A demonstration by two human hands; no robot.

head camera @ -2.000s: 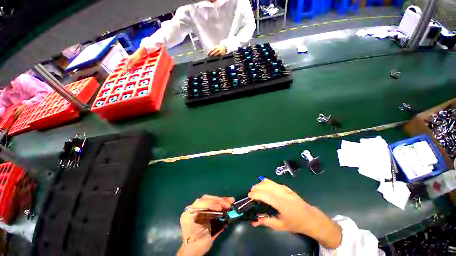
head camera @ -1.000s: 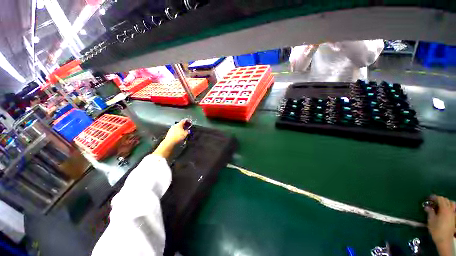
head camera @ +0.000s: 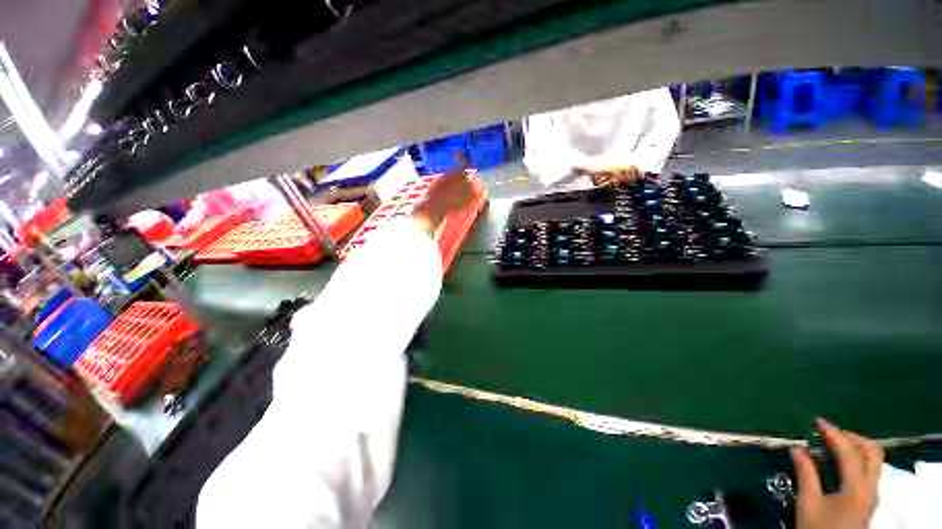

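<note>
My left hand (head camera: 446, 196) reaches over the red-orange divided crate (head camera: 465, 222); it is blurred and its fingers cannot be made out. My right hand (head camera: 842, 480) is at the lower right, with a small dark metal part (head camera: 816, 446) between thumb and finger by the pale seam. Loose black-and-silver parts (head camera: 709, 510) lie left of it, near a blue pen tip (head camera: 646, 518). The black foam tray (head camera: 222, 413) is partly hidden by my left sleeve, with small units (head camera: 284, 318) at its far end.
A black tray filled with silver and teal units (head camera: 630, 277) lies across the bench. A person in white (head camera: 599, 134) sits behind it. More red-orange crates (head camera: 139, 346) stand at left. A shelf edge (head camera: 465, 98) crosses overhead.
My left hand has moved from the foam tray's far end, where units now sit, to the red-orange crate. My right hand stays near the seam. The view has shifted.
</note>
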